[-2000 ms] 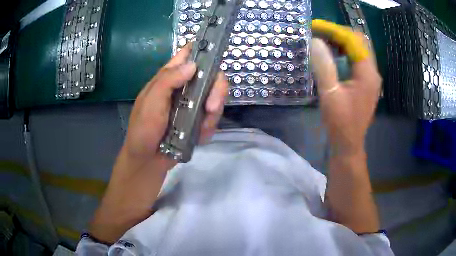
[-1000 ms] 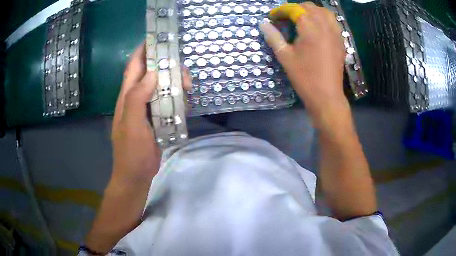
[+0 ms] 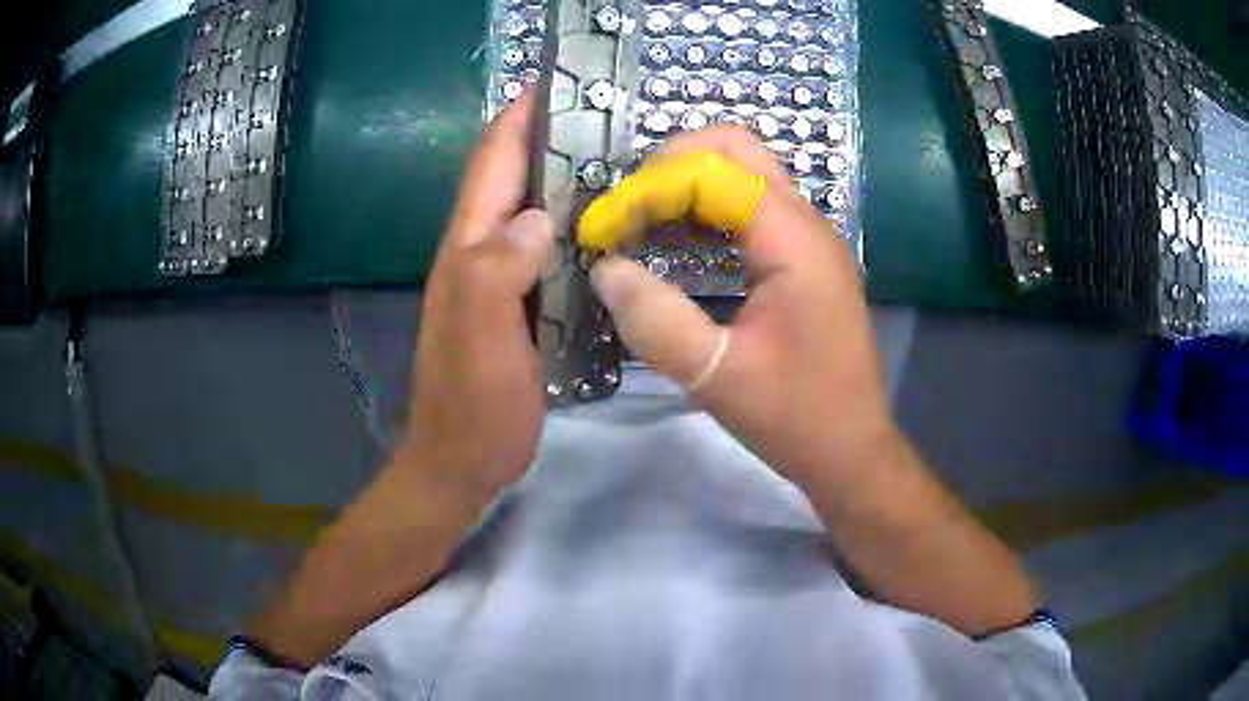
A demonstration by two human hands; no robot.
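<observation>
A grey metal fixture strip [image 3: 564, 274] stands roughly upright in my left hand [image 3: 482, 315], with round silver components seated along its upper part. My left thumb lies at its left edge. My right hand [image 3: 767, 288], with yellow finger cots and a pale thumb cot, has its fingertips at the strip's middle, just below a seated component. The fingertips cover that seat, so I cannot tell if a component is between them. Behind both hands lies the clear blister tray [image 3: 845, 151] with rows of silver components, partly hidden by the strip and my right hand.
Several strips lie side by side at the left [image 3: 226, 137]. A single strip [image 3: 997, 137] lies right of the tray. A tall stack of strips [image 3: 1137, 178] stands at the far right, above a blue bin [image 3: 1192, 404]. A white-clothed lap is below.
My right hand has moved from the tray left and down to the strip. My left hand and the strip have shifted right, and the strip now covers part of the tray's left side.
</observation>
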